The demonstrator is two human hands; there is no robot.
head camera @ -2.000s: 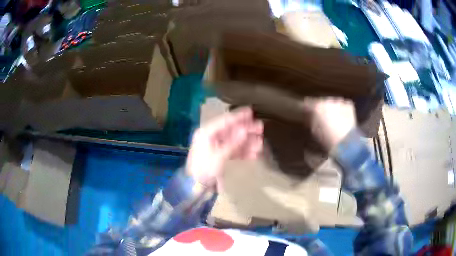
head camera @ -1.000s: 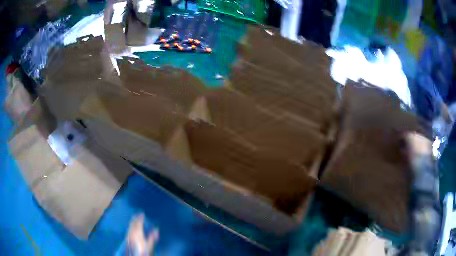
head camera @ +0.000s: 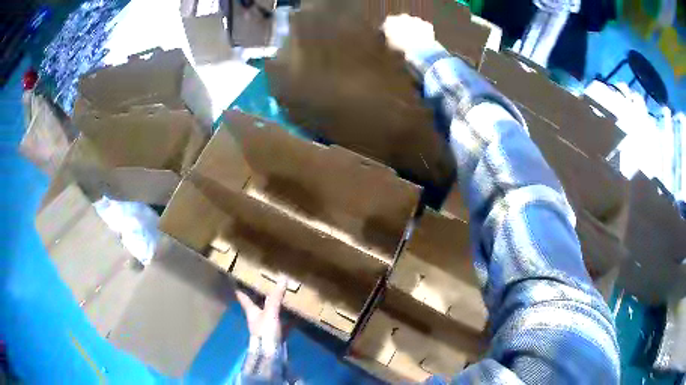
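Note:
A folded box (head camera: 301, 199), open with its lid panel standing, lies in the middle. Its front wall has tabs and slots. My left hand (head camera: 265, 319) is at this front wall, fingers apart, one fingertip against the wall by a slot. My right hand (head camera: 408, 34) is far forward at the top edge of a blurred brown box (head camera: 346, 83) beyond the middle one and seems to grip it; its fingers are partly unclear. Another folded box (head camera: 429, 293) stands close at the right, partly behind my right sleeve.
More open boxes stand at the left (head camera: 139, 143) and right (head camera: 564, 143). A large open carton (head camera: 165, 308) with white plastic is below the table edge at the left, over blue floor (head camera: 37, 293). White sheeting and a small carton (head camera: 207, 37) lie beyond. A dark round-framed object is far right.
My right arm has swung from the far right to the upper middle, where a brown box is now tilted. My left hand has come up from over the floor to the middle box's front wall.

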